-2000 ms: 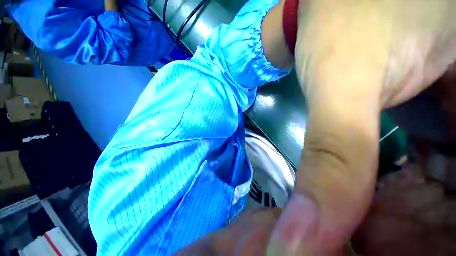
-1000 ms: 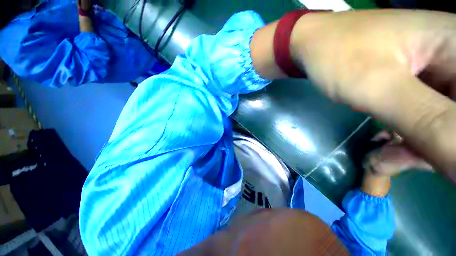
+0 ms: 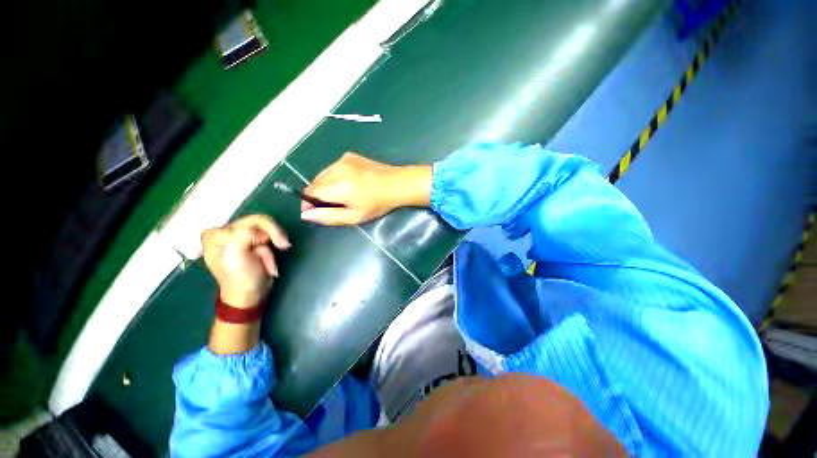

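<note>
My left hand [image 3: 237, 259], with a dark red wristband [image 3: 238, 312], is over the glossy dark-green bench [image 3: 358, 309] near the white rail. Its fingers are bent and apart, and nothing shows in them. My right hand [image 3: 354, 190] rests on the bench to the right of it. It holds a thin dark pen-like tool [image 3: 318, 201] pointing left; its exact kind cannot be told. The hands do not touch. No phone shows under either hand.
A white rail [image 3: 260, 125] curves behind the bench. Beyond it, two open phone assemblies [image 3: 240, 40] [image 3: 124, 154] lie on a green belt. A thin white strip [image 3: 356, 117] lies by the rail. A black object [image 3: 76, 434] is at lower left.
The view has swung to the rail and belt. My left hand has moved from close to the camera down over the bench. The neighbouring blue-sleeved person is out of view.
</note>
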